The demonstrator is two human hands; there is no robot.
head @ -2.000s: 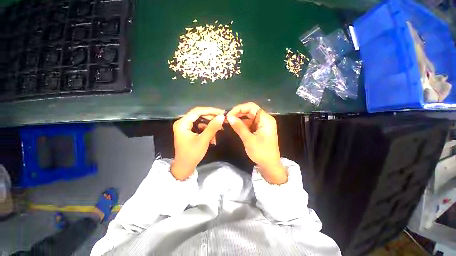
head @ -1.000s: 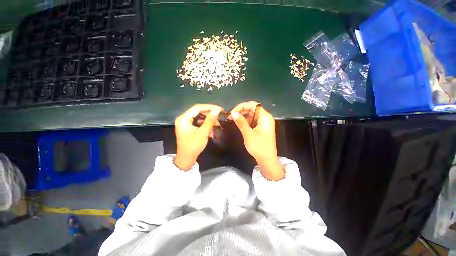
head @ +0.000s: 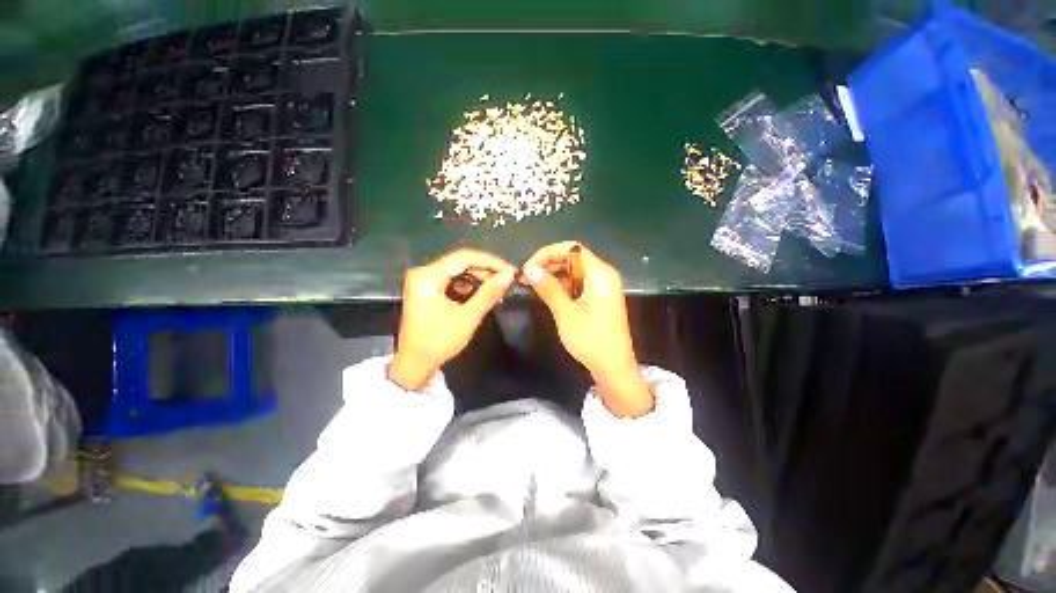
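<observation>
My left hand (head: 446, 307) is at the bench's front edge, its fingers curled around a dark black plastic housing (head: 464, 285). My right hand (head: 585, 310) is just to its right and holds the tweezers (head: 574, 264), a thin brass-coloured strip along the fingers. The fingertips of both hands nearly meet; any tiny part between them is too small to tell. A large loose pile of pale gold and white contact pieces (head: 510, 160) lies on the green mat beyond the hands. A smaller, darker pile of small parts (head: 704, 174) lies to the right.
A black blister tray (head: 354, 139) with housings in its pockets lies at left. Clear zip bags (head: 787, 185) lie beside the small pile. A blue parts bin (head: 926, 151) stands at far right. Dark stacked trays (head: 926, 417) stand below the bench at right. A blue stool (head: 130, 371) is below left.
The bench things have shifted right and down in the picture as the view moved. The dark housing in my left hand and the brass strip at my right fingers now show more clearly.
</observation>
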